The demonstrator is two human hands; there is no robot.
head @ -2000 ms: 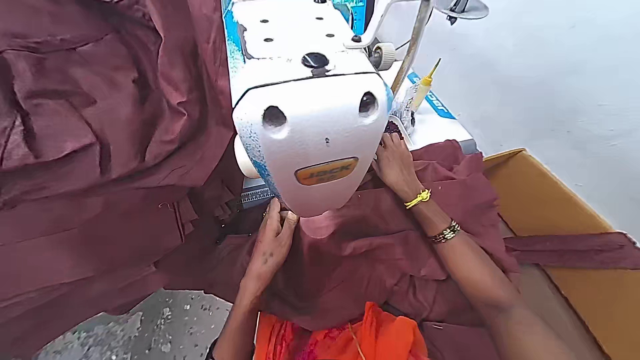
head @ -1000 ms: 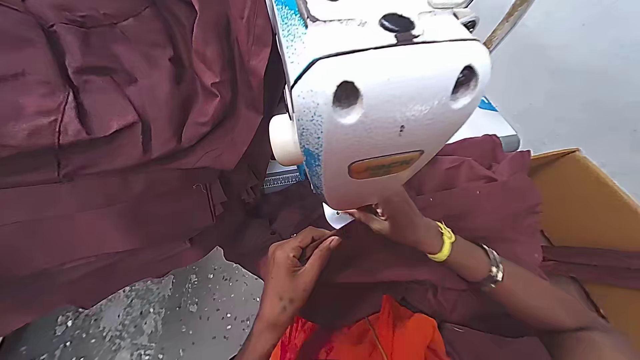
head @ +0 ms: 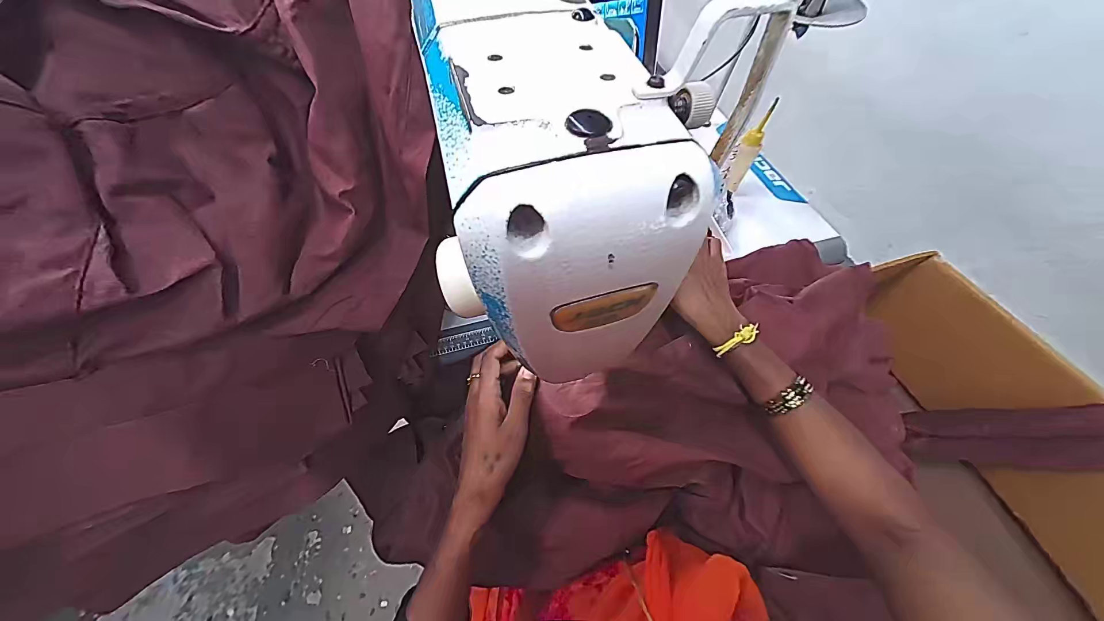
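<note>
A white and blue Jack sewing machine [head: 586,224] stands in the middle, its head hiding the needle and presser foot. Maroon fabric [head: 621,431] lies bunched below and in front of it. My left hand [head: 496,414] rests on the fabric at the lower left edge of the machine head, fingers bent and tips partly hidden; whether it pinches the cloth cannot be told. Behind the right side of the head, my right hand [head: 703,289] reaches in over the fabric, its fingertips mostly hidden. A ruler scale [head: 466,341] shows on the machine bed beside my left fingers.
More maroon fabric [head: 172,345] is heaped across the left. An open cardboard box [head: 992,345] stands at the right, with a maroon strip [head: 1009,437] over it. A yellow-tipped bottle [head: 746,155] stands behind the machine head. Speckled floor [head: 293,552] shows at lower left.
One second ago both hands were close together in front of the machine head, by a small white piece. They have since moved apart, left hand to its left edge, right hand behind its right side.
</note>
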